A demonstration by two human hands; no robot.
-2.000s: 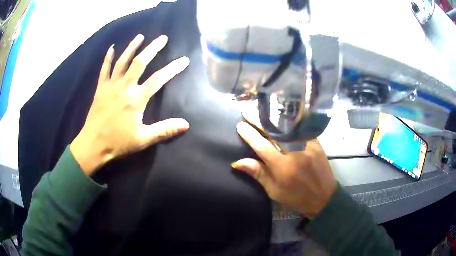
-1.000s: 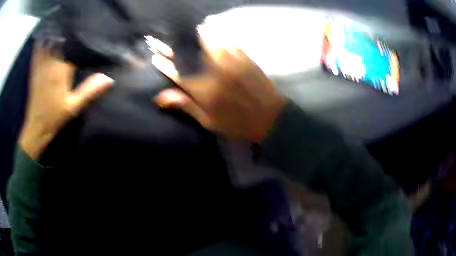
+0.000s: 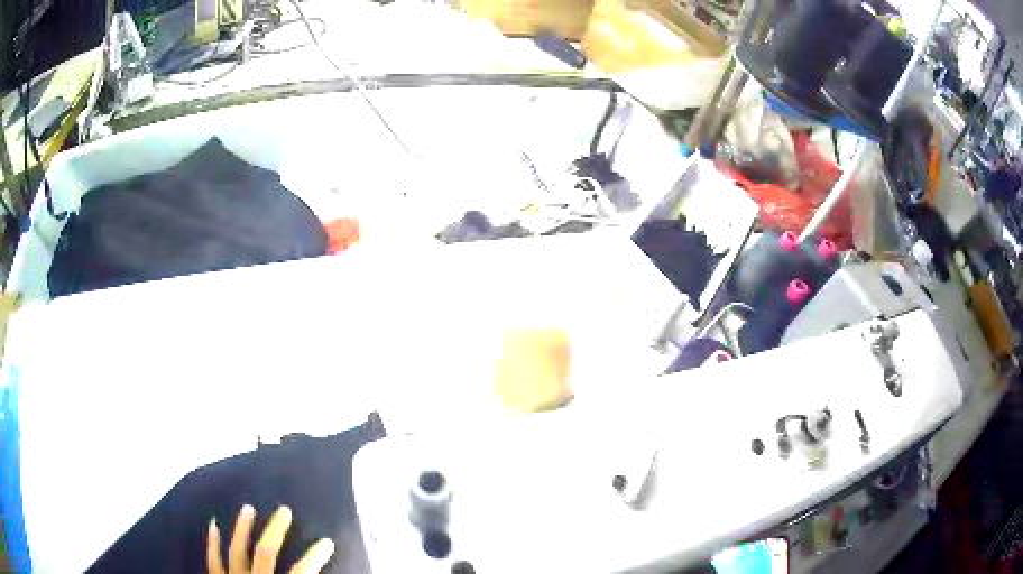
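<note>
The black fabric panel [image 3: 213,505] lies on the white machine table at the bottom left, its far edge uneven and its near part cut off by the picture's edge. My left hand [image 3: 267,547] shows only by its spread fingers, resting on the panel at the bottom edge. My right hand is not in view. The white sewing machine head [image 3: 561,493] runs from the panel's right side to the right. The needle area is hidden. A bit of the bright phone screen [image 3: 749,557] shows at the bottom edge.
Stacked black fabric [image 3: 185,219] lies in a trough behind the table. A tan square patch [image 3: 534,368] is on the table behind the head. An open white box with black pieces [image 3: 684,252] and thread cones with pink tips [image 3: 785,280] stand at the right. Red bags [image 3: 785,202] lie beyond.
The view has swung up and away to the table's far side. My left hand is now mostly below the picture, and my right hand has gone out of view.
</note>
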